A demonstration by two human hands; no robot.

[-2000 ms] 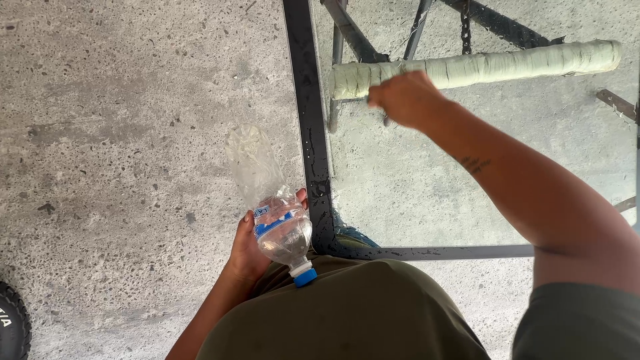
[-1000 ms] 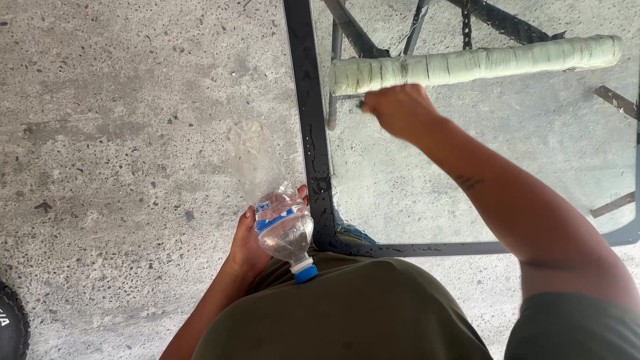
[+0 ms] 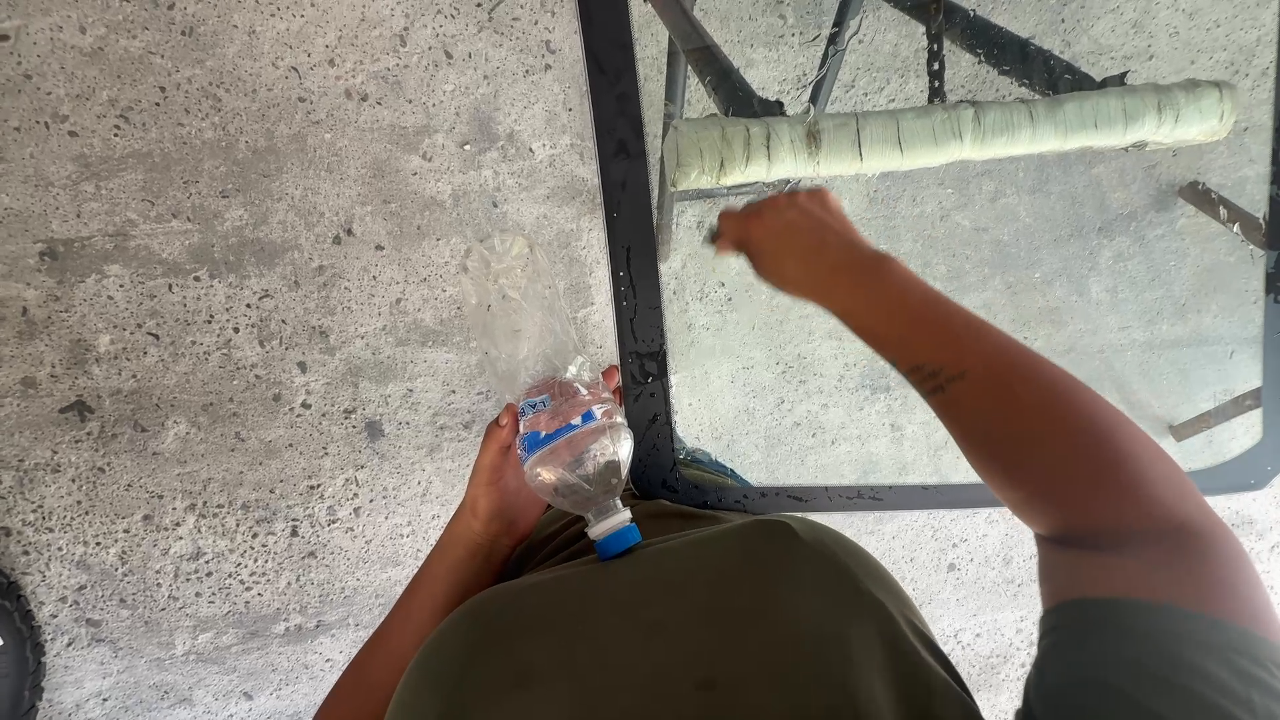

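My left hand (image 3: 505, 480) is wrapped around a clear plastic bottle (image 3: 585, 460) with a blue cap, tilted cap down beside the dark edge of a glass pane. The bottle's other end looks crumpled. My right hand (image 3: 795, 240) is over the glass pane (image 3: 860, 380), fingers curled and blurred; a small dark thing shows at the fingertips, and I cannot tell what it is. Drops of water lie on the pane's black border (image 3: 645, 300).
Under the glass, a support bar wrapped in pale film (image 3: 950, 135) crosses dark metal legs (image 3: 715, 60); a chain (image 3: 935, 50) hangs near it. Speckled concrete floor (image 3: 250, 300) lies around. A black tyre (image 3: 15, 650) stands at the lower left.
My right hand has moved slightly down, away from the wrapped bar it overlapped two seconds ago. My left hand still holds the bottle in much the same place.
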